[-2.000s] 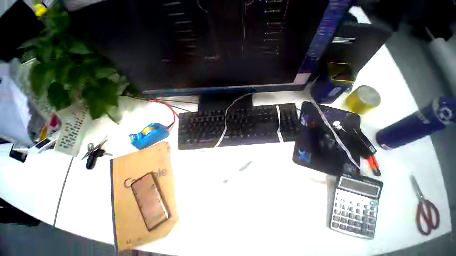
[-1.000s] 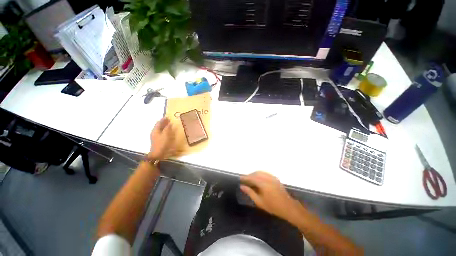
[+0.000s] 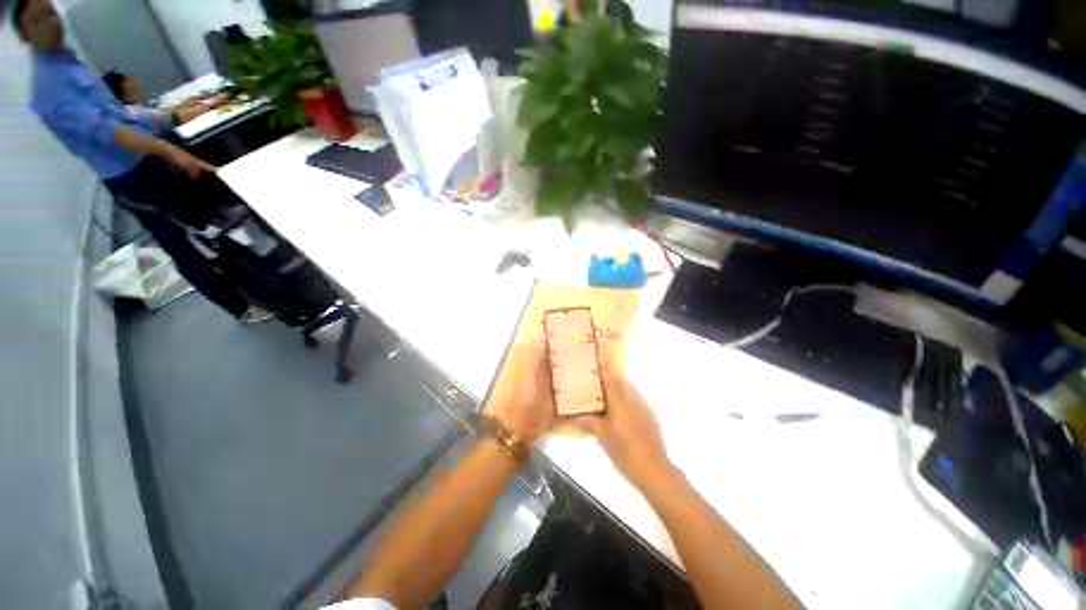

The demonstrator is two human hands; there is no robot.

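Note:
A smartphone [image 3: 575, 362] with a pale pink-orange screen and dark rim is held upright over the tan kraft notebook [image 3: 622, 312]. My left hand [image 3: 522, 387] grips its left edge; a gold-coloured band is on that wrist. My right hand [image 3: 623, 411] is at its lower right edge. Fingers behind the phone are hidden. The hands and phone cover most of the notebook.
A blue tape dispenser [image 3: 617, 271] and keys [image 3: 513, 260] lie behind the notebook. The keyboard [image 3: 810, 328] and monitor [image 3: 875, 155] are right, a potted plant [image 3: 586, 113] and file rack [image 3: 447, 125] behind. A standing person [image 3: 101, 131] is far left.
The view has turned left. My right hand has come up from below the desk edge to the phone, and my left hand has moved from the notebook's edge onto the phone.

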